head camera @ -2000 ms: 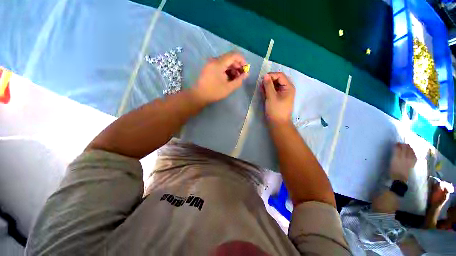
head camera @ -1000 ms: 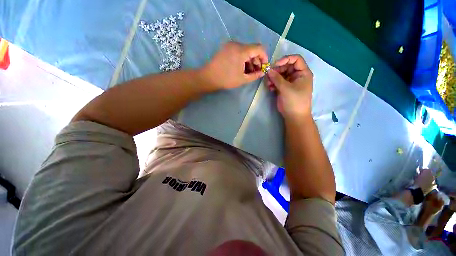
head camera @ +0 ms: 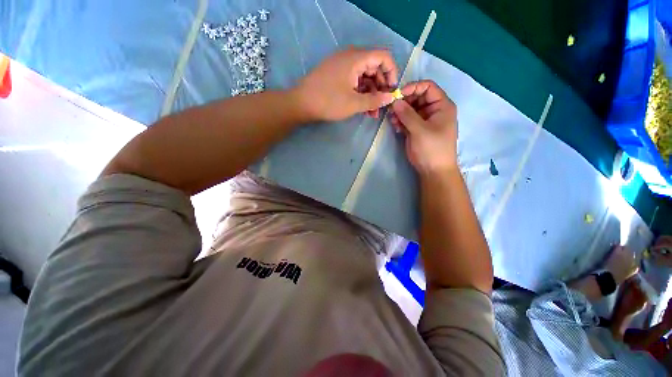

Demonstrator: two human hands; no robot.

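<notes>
A small yellow part (head camera: 398,94) is pinched between the fingertips of both hands, above the pale blue-white table cover (head camera: 309,158). My left hand (head camera: 350,85) holds it from the left with thumb and finger. My right hand (head camera: 429,125) meets it from the right with thumb and index finger, its other fingers curled. The fingertips hide much of the part; whether a white part is joined to it cannot be told. A loose pile of small white star-like parts (head camera: 247,51) lies on the cover, left of my left hand.
A dark green belt (head camera: 508,44) runs beyond the table, with two small yellowish pieces on it. A blue bin (head camera: 634,81) of yellow parts stands at the right. Cream tape strips cross the cover. A small yellow piece (head camera: 589,218) lies near a neighbour's watched wrist at the lower right.
Two seconds ago my hands were apart, with the yellow part in my left hand. They have since met around it. Over the last second they stay together, with slight finger shifts.
</notes>
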